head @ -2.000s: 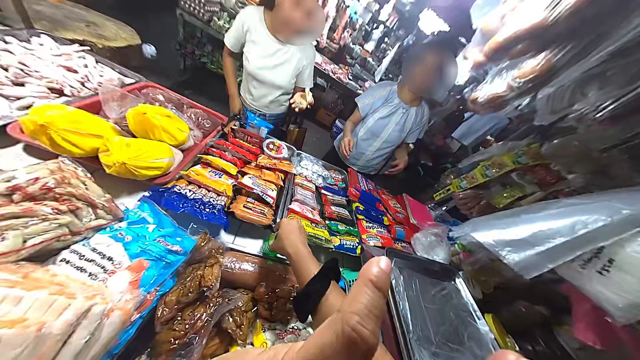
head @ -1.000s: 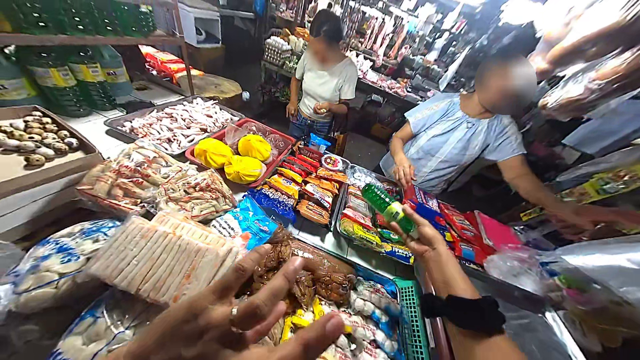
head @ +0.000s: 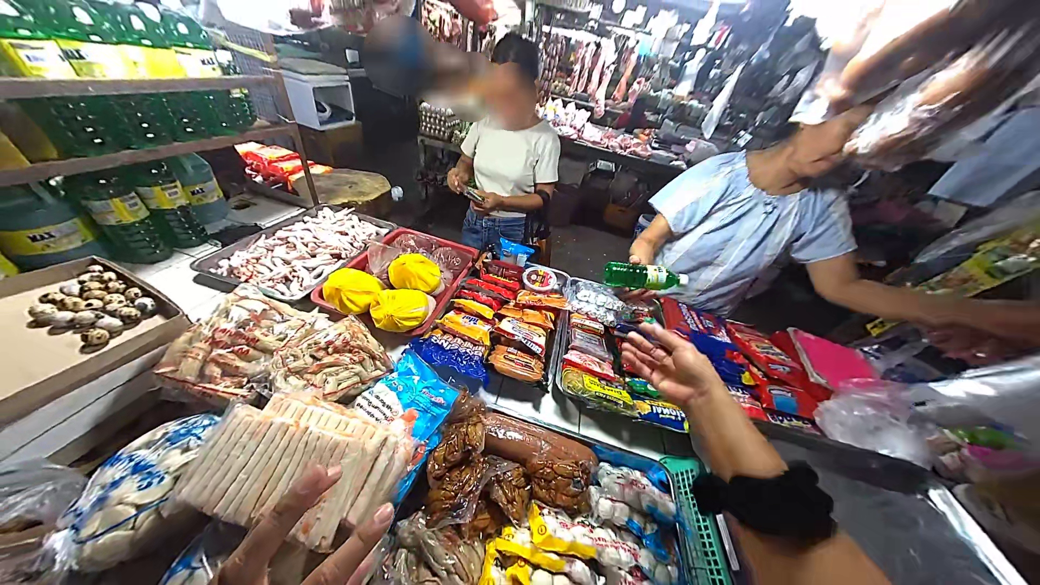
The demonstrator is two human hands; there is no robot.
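My right hand [head: 668, 364], with a black scrunchie [head: 768, 502] at the wrist, is empty with its fingers spread above packets of processed meat [head: 593, 357]. Just beyond it, the person in a light blue top [head: 751, 223] holds a small green bottle with a white cap [head: 644, 276] lying sideways in one hand. My left hand [head: 313, 528] is at the bottom edge, fingers apart and nothing seen in it, in front of a pack of pale frozen sticks [head: 296, 463]. Brown packed meat [head: 540, 459] and yellow-and-white packets [head: 561, 532] lie between my hands.
A red tray [head: 467, 248] with yellow bundles and a metal tray [head: 203, 264] of chicken feet stand farther back. Quail eggs [head: 93, 305] sit in a box at left, below shelves of green bottles [head: 154, 191]. Another person [head: 512, 162] stands across the counter. Plastic-wrapped goods hang at upper right.
The green bottle, in my right hand one second ago, is now in the hand of the person in light blue. My right hand has let it go. The other person's hands have come together around a small object.
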